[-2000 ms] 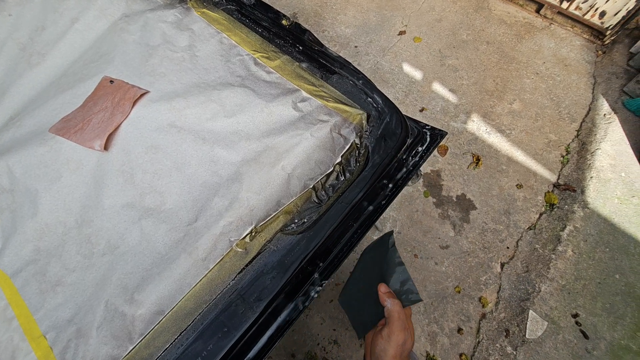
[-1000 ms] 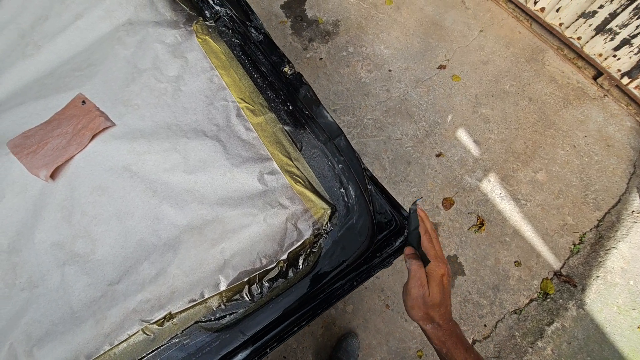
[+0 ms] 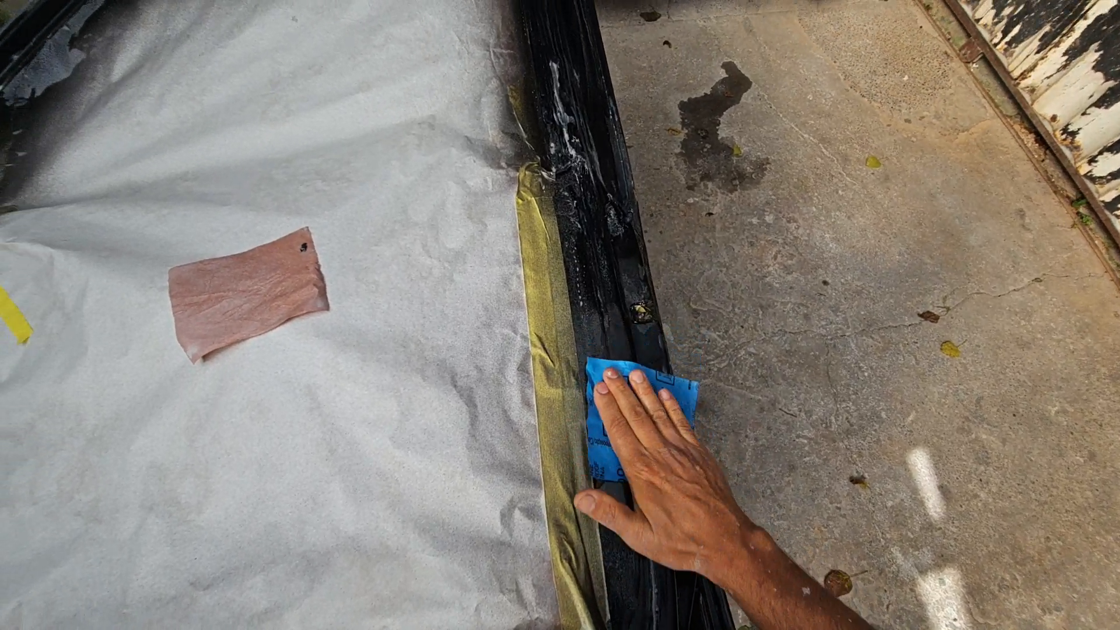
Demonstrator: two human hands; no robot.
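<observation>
My right hand (image 3: 669, 472) lies palm down with its fingers flat on a blue-backed sheet of sandpaper (image 3: 684, 394). The fingers hold the sheet against the black painted edge of a panel (image 3: 604, 254); the thumb is spread to the left, near the masking tape. The sheet's abrasive side is hidden. Whitish residue streaks the wet-looking black edge above the hand. Yellowish masking tape (image 3: 549, 332) runs along the border of the pale masking sheet (image 3: 394, 420). My left hand is not in view.
A reddish-brown piece of sheet (image 3: 249, 293) with a small dark spot rests on the masking sheet. At far left is a strip of bright yellow tape (image 3: 14, 317). Concrete ground (image 3: 814, 289) with leaves and a damp patch lies to the right, beside a peeling metal surface (image 3: 1072, 79).
My right hand first held the dark-sided sheet off the panel, then was at its corner. Now it lies farther up the edge, with the sheet's blue side showing. The view has shifted.
</observation>
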